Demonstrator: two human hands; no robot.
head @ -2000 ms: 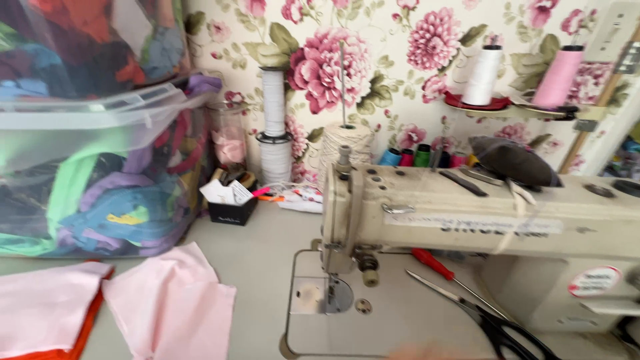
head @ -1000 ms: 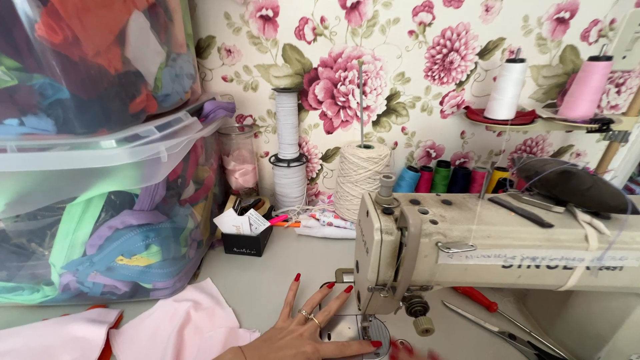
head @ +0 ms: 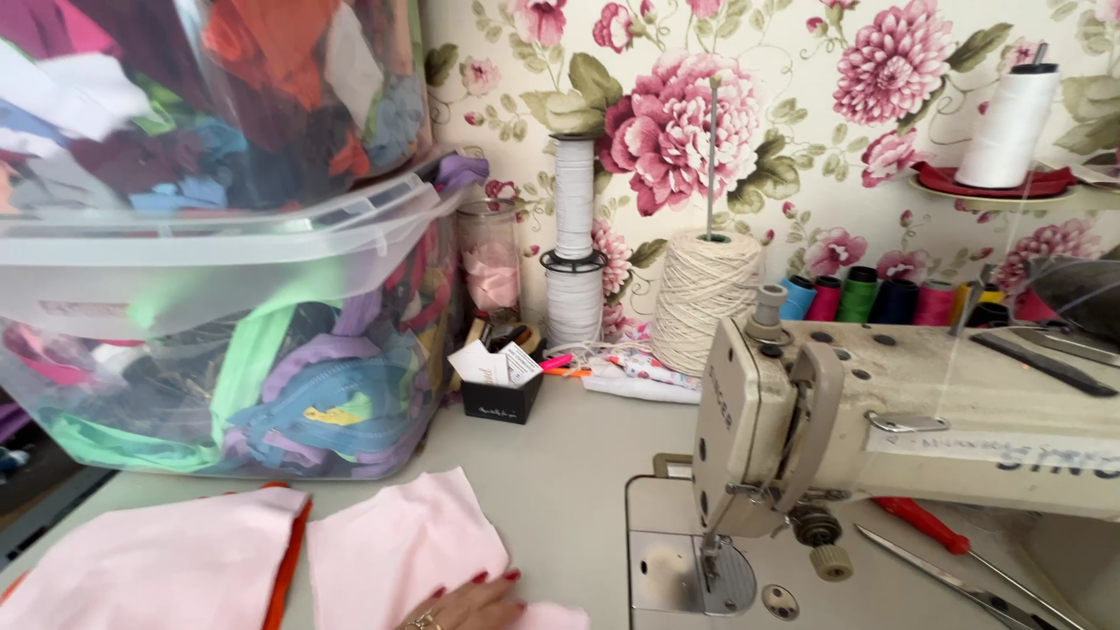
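My left hand (head: 468, 604), with red nails and a ring, lies on the right part of a pale pink fabric piece (head: 402, 542) at the bottom edge. Most of the hand is cut off, so whether it grips the cloth is unclear. To the left, another pale pink piece (head: 166, 560) lies over orange-red fabric (head: 287, 569). A Singer sewing machine (head: 875, 394) stands at the right, its needle and presser foot (head: 710, 556) above the metal needle plate (head: 669, 573). My right hand is out of view.
Clear plastic bins (head: 210, 254) full of fabric scraps are stacked at left. Behind are a small black box (head: 500, 398), a white spool (head: 575, 302) and a cone of cream cord (head: 707, 297). A red-handled screwdriver (head: 923, 523) and scissors (head: 949, 573) lie under the machine arm.
My left hand has moved left and down, from beside the needle plate onto the pink fabric. My right hand, partly seen below the machine one second ago, has left the view.
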